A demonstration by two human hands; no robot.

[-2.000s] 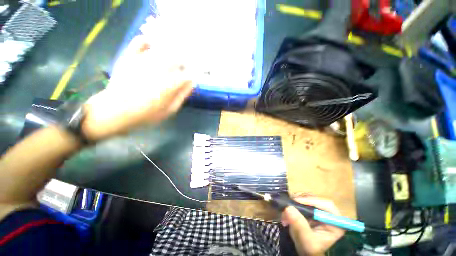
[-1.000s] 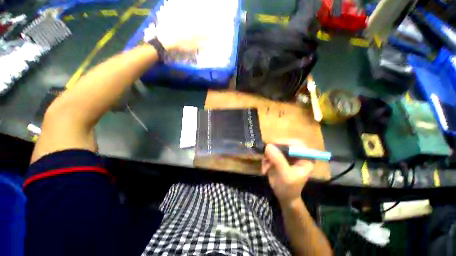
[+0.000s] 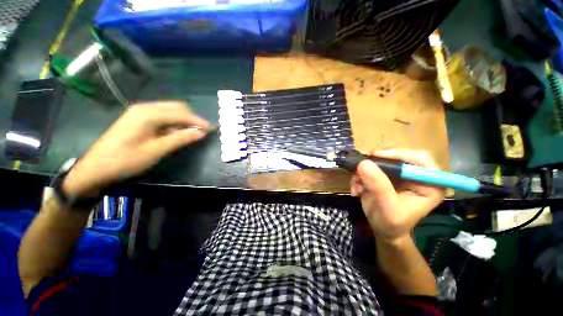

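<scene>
A black panel of narrow circuit strips (image 3: 296, 120) lies on the tan work board (image 3: 401, 117). White leaded parts (image 3: 231, 126) stand in a row along its left edge, their thin leads reaching onto the strips. My right hand (image 3: 395, 191) grips the soldering iron (image 3: 438, 178), its tip over the lower strips. My left hand (image 3: 145, 139) is left of the white parts, thumb and forefinger close together near them. Whether it holds a part or solder wire cannot be told. Glare hides some of the panel's lower part.
The blue parts bin (image 3: 204, 28) is behind the panel, with the black fan grille (image 3: 383, 28) to its right. A yellowish tin (image 3: 472, 77) and pale stick (image 3: 441, 68) stand right. The greenish solder stand (image 3: 102, 68) and another dark panel (image 3: 34, 117) are left.
My left hand has come out of the blue bin and down beside the white parts. My right hand keeps the iron, its tip now nearer the strips' left part. The camera view has shifted.
</scene>
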